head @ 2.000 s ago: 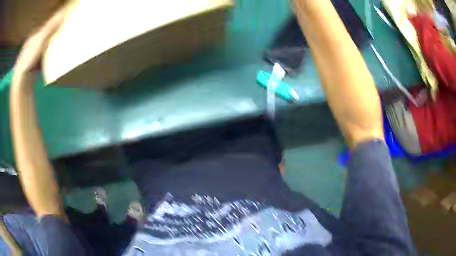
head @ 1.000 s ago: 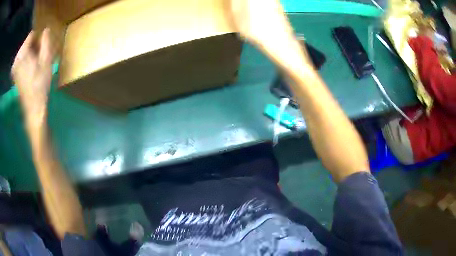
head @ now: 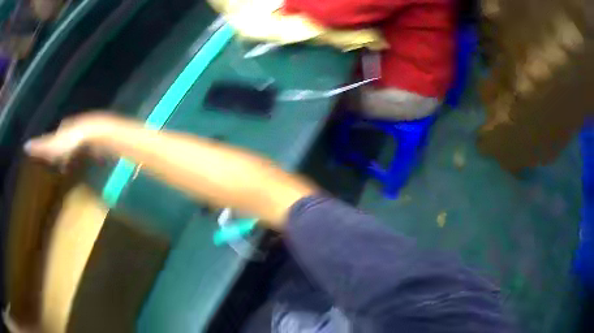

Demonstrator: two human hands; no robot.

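Note:
The kraft carton [head: 75, 260] stands on the dark-green worktable [head: 185, 286] at the lower left, cut off by the bottom edge. My right hand [head: 65, 143] is blurred at the carton's upper end, with my forearm reaching across the table. The blur hides whether the fingers grip the carton or only rest at it. My left hand cannot be made out. A teal stick-shaped item [head: 236, 231] with a white cord lies near the table edge, below my forearm.
A black phone [head: 241, 99] with a white cord lies beyond my forearm. A green tape strip [head: 189, 75] curves along the table. A neighbour in red [head: 417, 45] sits on a blue stool [head: 397, 146] by yellow wrapping [head: 280, 29]. Brown material [head: 534, 97] stands at right.
The view has swung right, so the carton appears lower left and the neighbour nearer the middle. My left hand has left clear view. My right hand is still at the carton.

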